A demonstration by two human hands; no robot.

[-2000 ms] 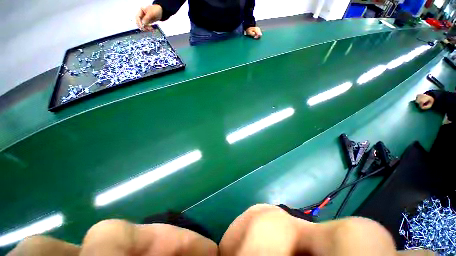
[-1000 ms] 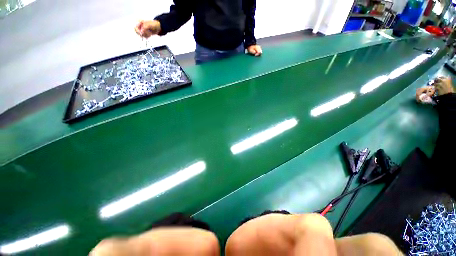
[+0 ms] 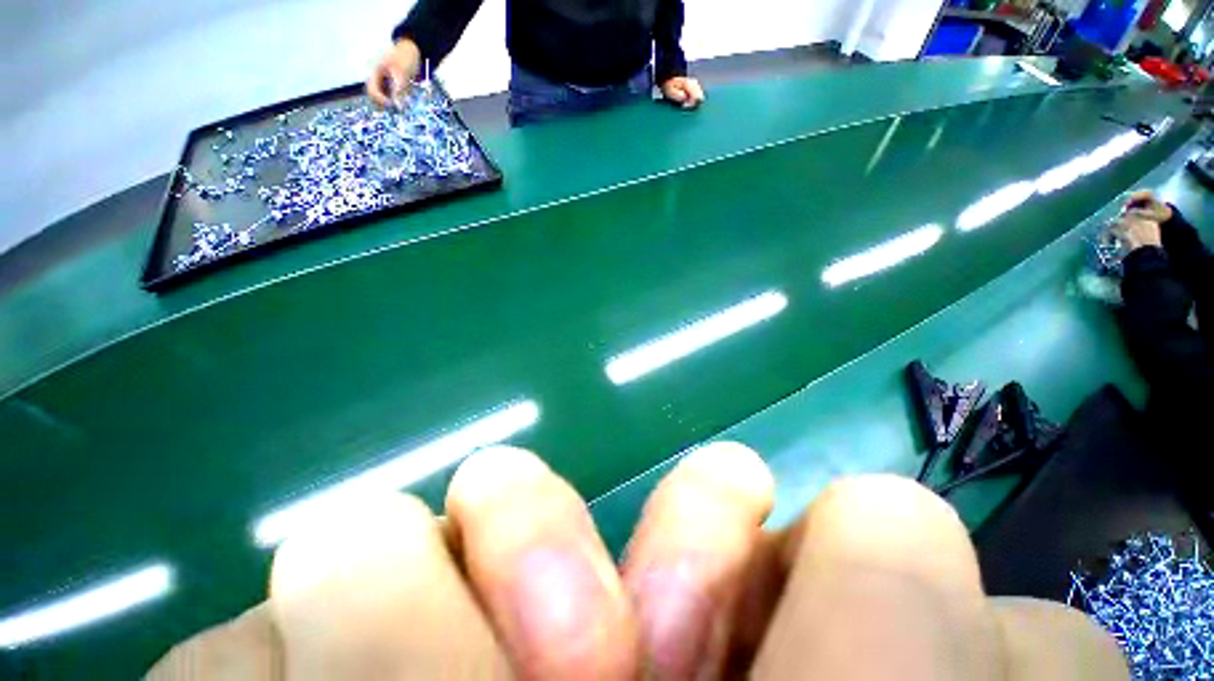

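My left hand (image 3: 439, 585) and my right hand (image 3: 799, 585) are large and blurred at the bottom edge, cut off by it. Their fingertips are close together in the middle. Whatever they may hold is hidden behind the fingers or below the picture. Black battery clamps (image 3: 944, 407) lie on the worktop to the right, beyond my right hand, with thin black cables running toward me. A pile of small silver wire pieces (image 3: 1156, 605) lies on the black tray (image 3: 1065, 512) at the lower right.
A second black tray (image 3: 326, 214) of silver pieces stands across the green belt (image 3: 573, 306). A person (image 3: 586, 53) in dark clothing stands behind it, one hand over the pile. Another person's hands (image 3: 1140, 224) work at the far right.
My hands have risen into view, fingertips now showing, and cover the red cable part seen before. The person opposite has lowered a hand to the tray. The person at right has moved their hands.
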